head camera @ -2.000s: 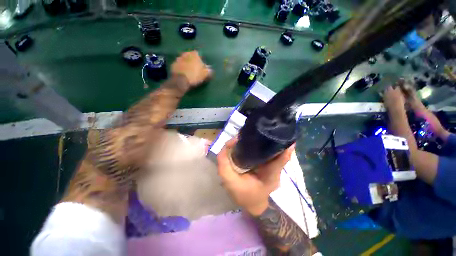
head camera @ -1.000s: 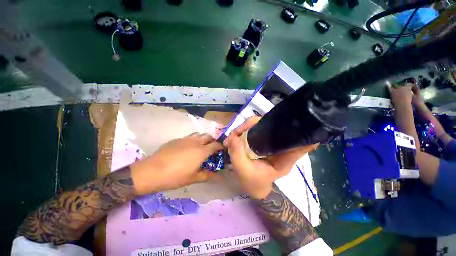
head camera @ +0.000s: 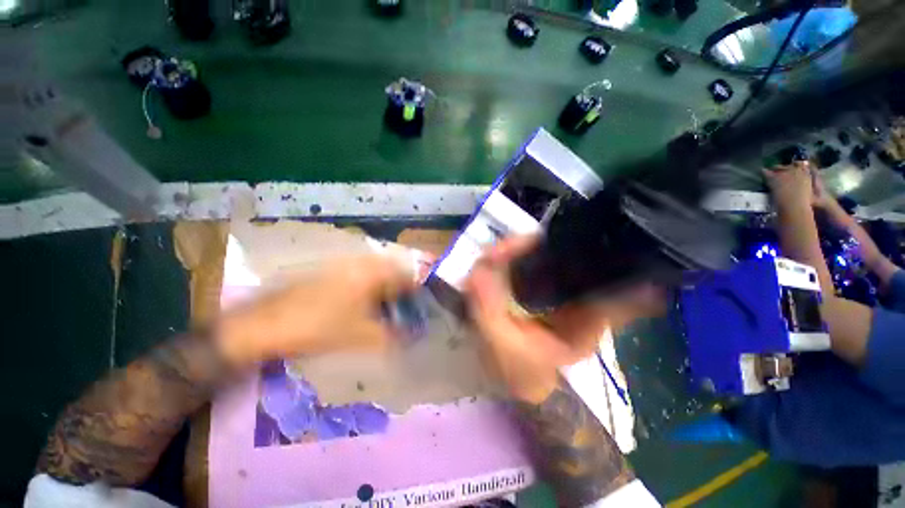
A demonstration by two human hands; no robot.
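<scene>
My left hand [head camera: 332,303] is blurred and holds a small dark LED unit [head camera: 407,312] with bluish electronics above the work mat [head camera: 417,451]. My right hand [head camera: 531,332] is shut around the large black electric screwdriver [head camera: 620,243], just right of the unit. The driver's body is blurred and its bit cannot be made out. The white screw feeder [head camera: 511,203] with blue edges stands behind and between my hands, partly hidden by the driver.
A green conveyor belt [head camera: 298,139] with a white edge crosses behind the mat. It carries LED units [head camera: 405,107] and black rings [head camera: 523,30]. At right stand a second feeder [head camera: 734,322] and a neighbour's arms [head camera: 824,248]. A grey post [head camera: 89,159] is at left.
My left hand has come back from the belt to the mat and now holds a unit. Since the last frame it has shifted slightly left, away from the driver. Units on the belt have moved left.
</scene>
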